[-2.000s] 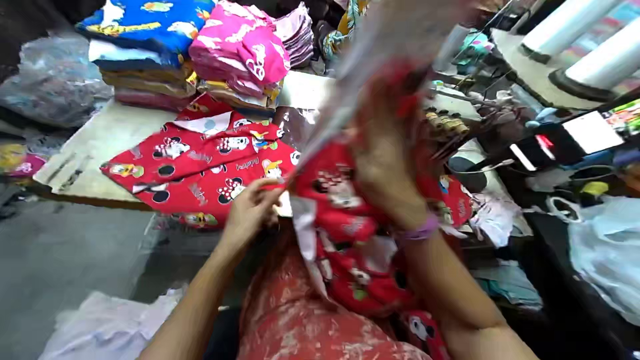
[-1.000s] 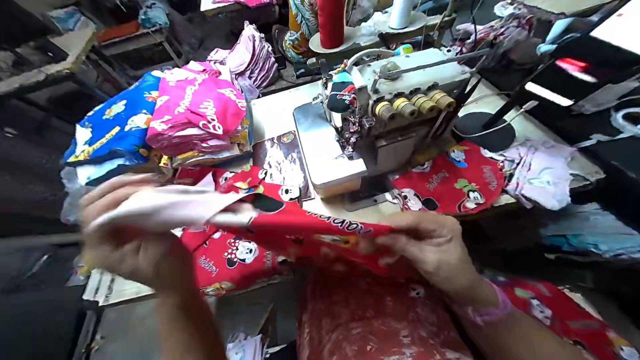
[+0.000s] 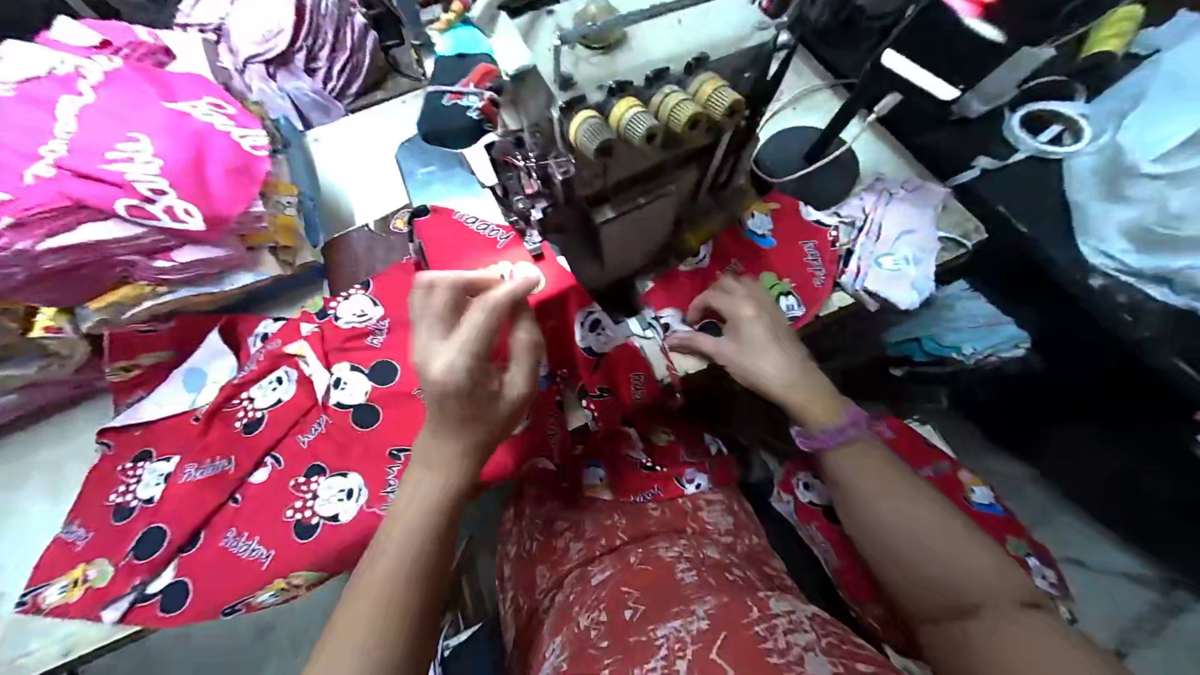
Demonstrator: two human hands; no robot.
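A red cartoon-print fabric piece [image 3: 506, 234] lies under the needle area of an overlock sewing machine [image 3: 628, 178] and drapes down toward my lap. My left hand [image 3: 473, 352] is on or just above this fabric, left of the presser foot, thumb and forefinger close together; whether they pinch the cloth is unclear. My right hand [image 3: 750, 337], with a purple band at the wrist, is at the machine's front right edge, fingertips by the cloth edge and a pale metal part. More red printed fabric [image 3: 328, 441] spreads over the table's left side.
Stacked pink printed fabric [image 3: 131, 159] stands at the left, with striped cloth behind it. Right of the machine are a black round base [image 3: 806, 167], pale cloth scraps [image 3: 895, 239] and a plastic bag [image 3: 1139, 178]. More red fabric [image 3: 975, 506] hangs beside my right forearm.
One second ago both hands held the red cloth stretched in front of the machine. Now the cloth lies at the needle area, with my left hand near it and my right hand by the machine's front edge.
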